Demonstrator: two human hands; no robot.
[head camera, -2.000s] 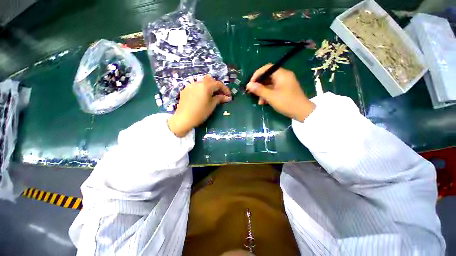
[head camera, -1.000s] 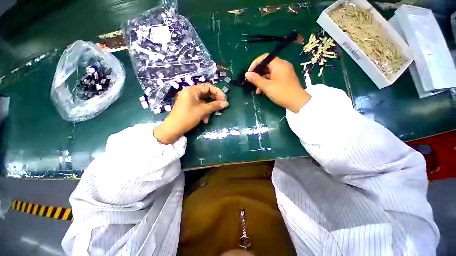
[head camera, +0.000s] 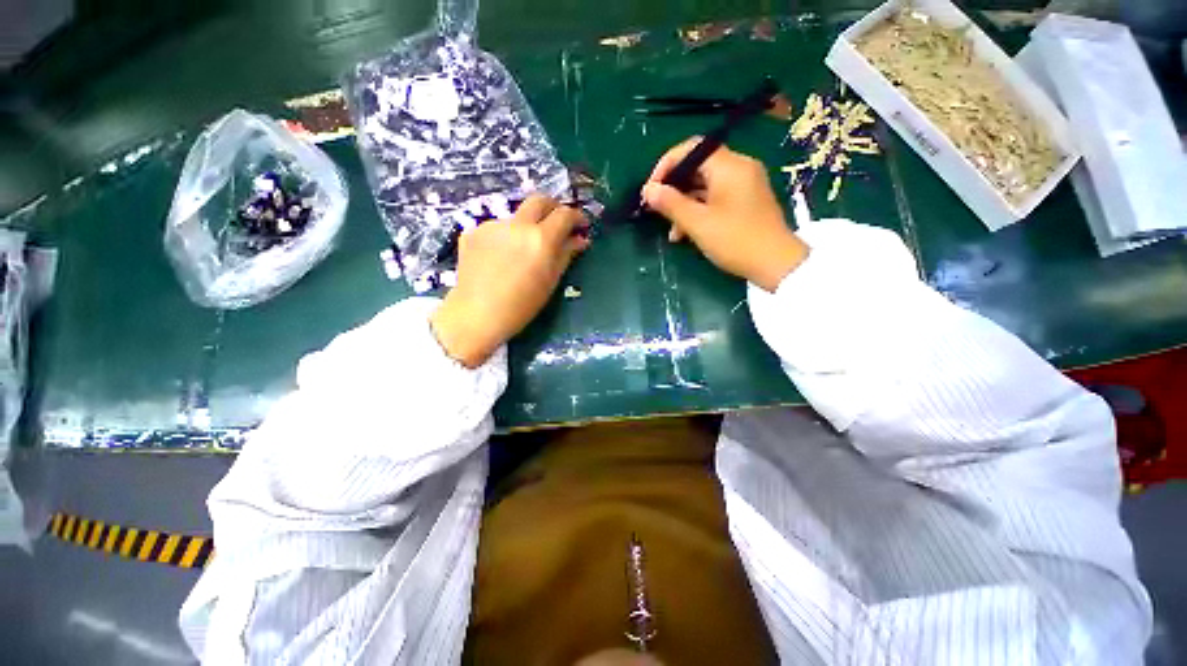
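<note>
My left hand (head camera: 512, 271) is beside the near end of the large clear bag (head camera: 449, 124). Its thumb and index fingertips are together on a small square component (head camera: 582, 232), mostly hidden by the fingers. My right hand (head camera: 732, 219) holds black tweezers (head camera: 700, 151) like a pen, with their tips pointing left, a short gap from my left fingertips. Whether the tips hold anything is too small to tell. Dark and white square parts (head camera: 397, 264) spill from the bag's near end. A tiny pale piece (head camera: 573, 293) lies below my left fingertips.
A small open clear bag (head camera: 257, 208) with dark parts lies left. Spare black tweezers (head camera: 677, 107) lie beyond my right hand. Loose tan strips (head camera: 833, 137) lie right of them. A white box (head camera: 911, 130) of strips and a plain white box or lid (head camera: 1119, 137) stand upper right.
My left hand has moved up and slightly right to the loose parts, from open space below them. My right hand stays nearly still with the tweezers. The camera view has shifted slightly.
</note>
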